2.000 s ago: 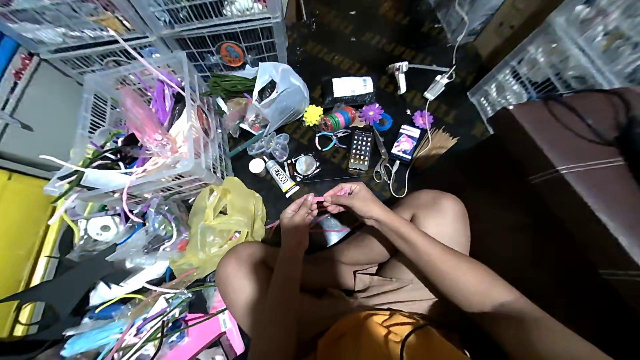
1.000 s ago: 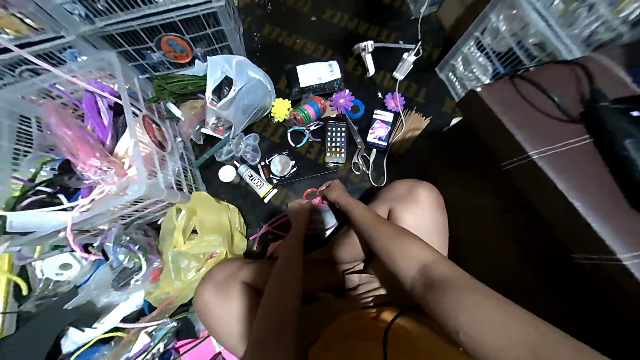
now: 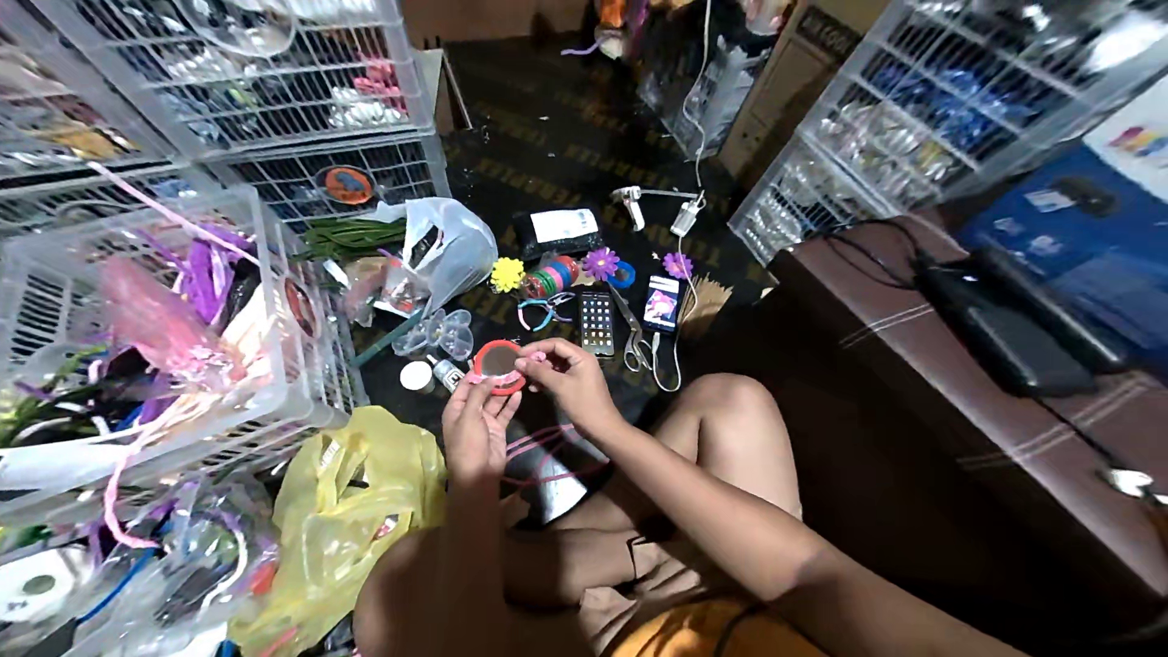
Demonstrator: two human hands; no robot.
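Observation:
My left hand [image 3: 479,420] holds the lower left rim of a round red ring [image 3: 500,345], through which the dark floor shows. At the ring's right side, the fingers of my right hand [image 3: 566,374] pinch a small pink piece [image 3: 538,356]; whether it is fixed to the ring I cannot tell. Pink cord [image 3: 547,474] loops below my hands, over my lap. Just beyond them lie a glue bottle [image 3: 445,372], a white round lid or jar [image 3: 416,376], pliers [image 3: 546,313] and scissors [image 3: 634,342].
Ahead lie a yellow flower [image 3: 507,274], purple flowers [image 3: 600,264], colored tape rolls [image 3: 553,276], a dark keypad device or phone [image 3: 597,324] and a lit phone [image 3: 662,303] on its cable. A yellow plastic bag [image 3: 351,511] and a clear plastic crate [image 3: 310,420] stand left; a brown leather seat [image 3: 912,356] stands right.
The red ring now shows upright between my hands, which are raised a little from my lap. The pink cord hangs in plain view beneath them.

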